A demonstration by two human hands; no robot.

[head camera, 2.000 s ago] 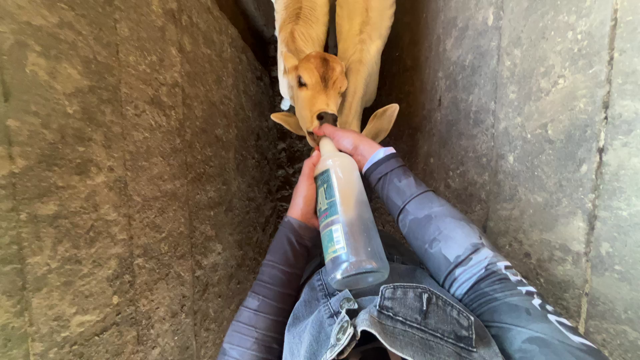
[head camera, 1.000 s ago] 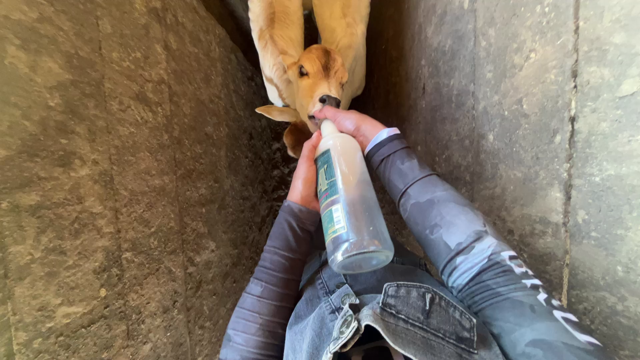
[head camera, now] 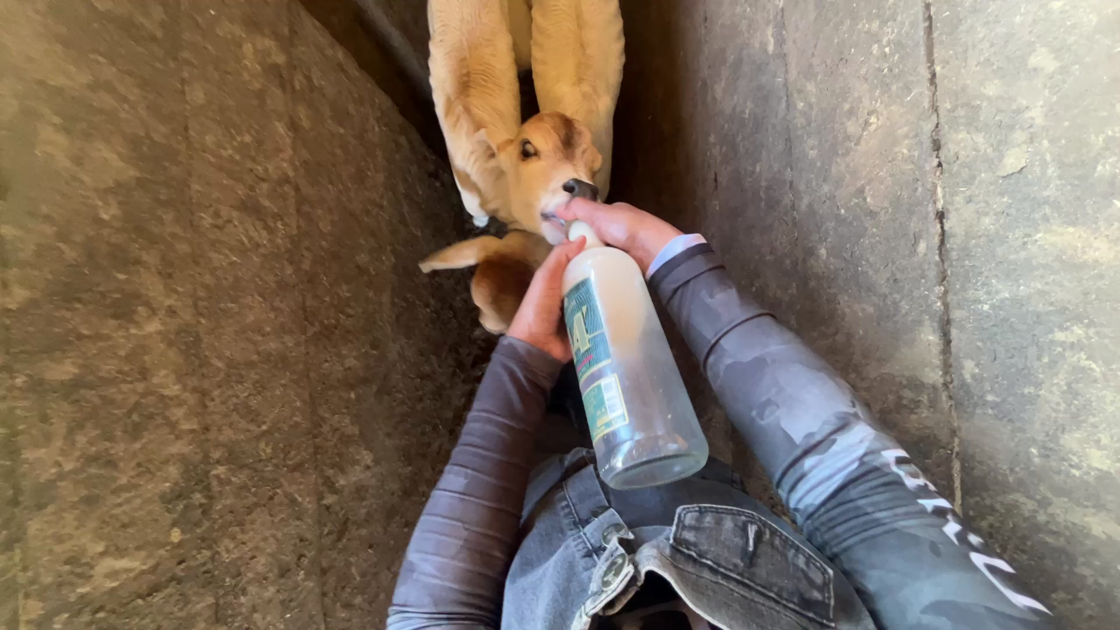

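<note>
A clear glass bottle (head camera: 643, 385) with a green label and some whitish liquid near its neck slants away from my body, neck toward a tan calf (head camera: 547, 157). My left hand (head camera: 549, 302) grips the bottle's side near the shoulder. At the pale teat on the neck, my right hand (head camera: 617, 229) is closed, its fingers touching the calf's mouth. How far the teat is inside the mouth is hidden by my fingers. Beside my left hand, below the first calf's head, is the brown head of another calf (head camera: 503, 284), partly hidden.
A rough, stained wall (head camera: 175, 306) rises on the left, and a grey wall (head camera: 857, 175) with a long vertical crack on the right. The calves stand in the narrow passage between them. My denim jacket (head camera: 752, 560) shows at the bottom.
The brown head beside my left hand, hidden two seconds ago, has come into view. The drinking calf's head has turned somewhat. Both hands have kept hold of the bottle.
</note>
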